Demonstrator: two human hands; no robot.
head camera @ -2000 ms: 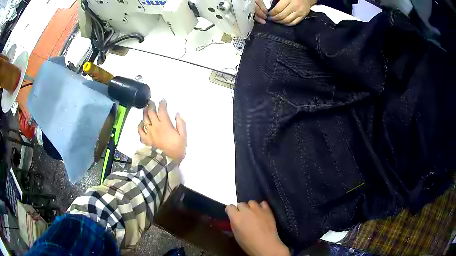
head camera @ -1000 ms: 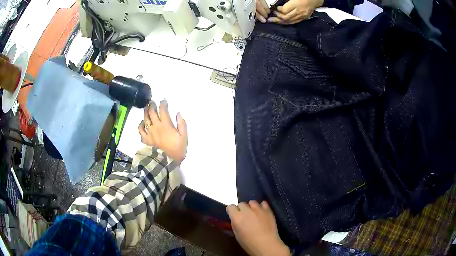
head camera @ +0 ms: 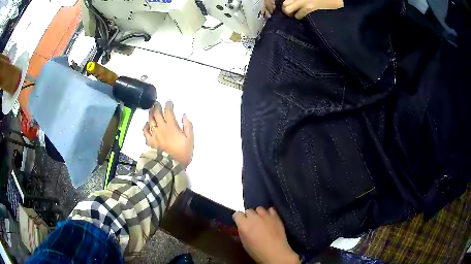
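A dark denim garment (head camera: 325,139) with thin pale stitching spreads over the right of the white table. My left hand (head camera: 169,135) lies flat on the bare table, fingers apart, its fingertips by a black mallet head (head camera: 134,92). My right hand (head camera: 264,234) is at the table's front edge, its curled fingers against the garment's lower left edge. Its thumb and grip are not clear. Another person's hands (head camera: 310,6) hold the denim at the top edge, beside the white sewing machine head (head camera: 232,13).
A yellow-tipped thread spool (head camera: 103,73) lies by the mallet, whose green handle (head camera: 120,135) points down. Blue-grey cloth (head camera: 75,116) hangs at the left. A brown box-like thing (head camera: 204,221) is below the table edge. Plaid cloth (head camera: 423,240) lies at lower right.
The other person's hands have moved up with the denim. The garment's upper part is lifted and folded over, with new creases. My hands have stayed in place.
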